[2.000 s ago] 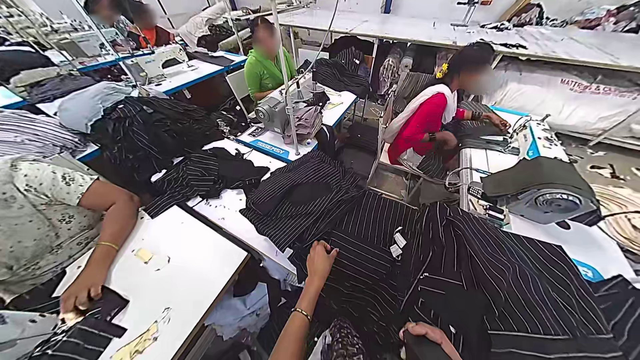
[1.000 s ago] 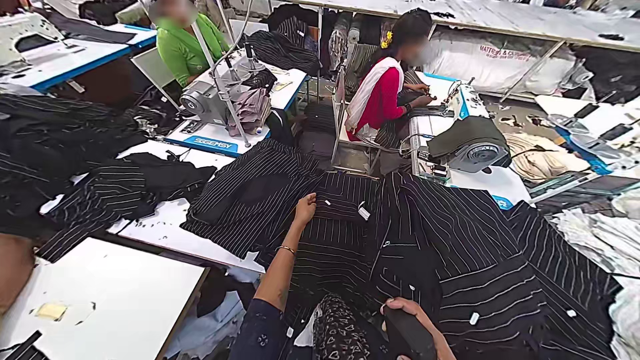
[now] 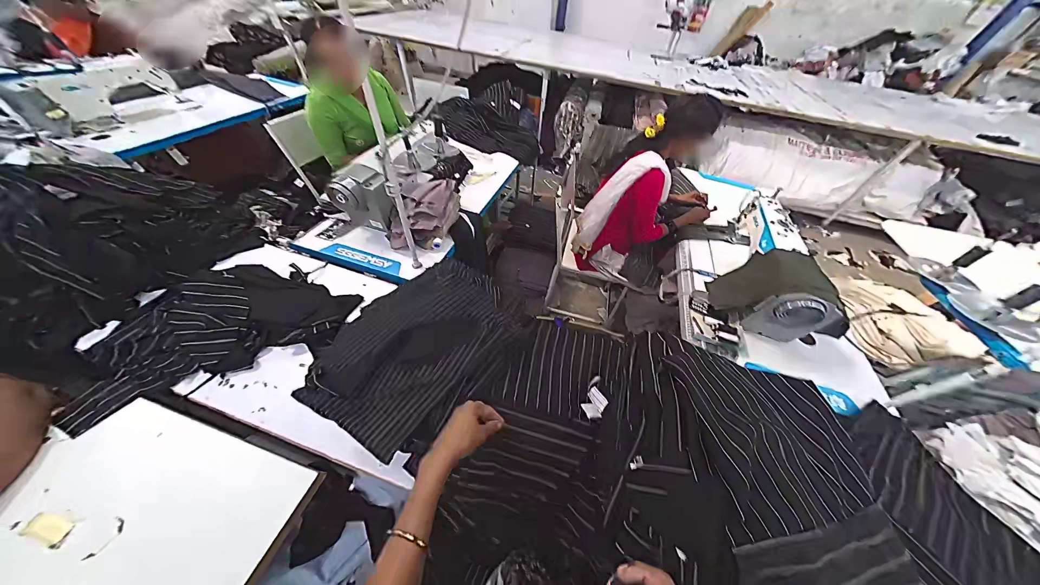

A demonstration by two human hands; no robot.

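A black pinstriped garment [image 3: 561, 366] lies spread across the middle, with white tags on it. My left hand [image 3: 471, 429], a bangle on its wrist, rests at the garment's left part with fingers curled; whether they pinch the cloth cannot be told. Only the upper edge of my right hand [image 3: 642, 574] shows at the bottom edge of the view, beside the dark cloth; what it holds is hidden. More striped dark cloth [image 3: 747, 422] spreads to the right, and a finer-striped dark piece [image 3: 414, 349] lies to the left.
A white tabletop [image 3: 154, 487] with scraps stands at lower left. Ahead, a person in green sits by a sewing machine [image 3: 366, 191], and a person in red works at another machine table [image 3: 707, 256]. Dark garments [image 3: 106, 252] are heaped at left. A long white table [image 3: 520, 45] runs behind.
The dark object seen in my right hand one second ago is out of sight, and most of that hand has dropped below the view. My left hand stays over the striped cloth.
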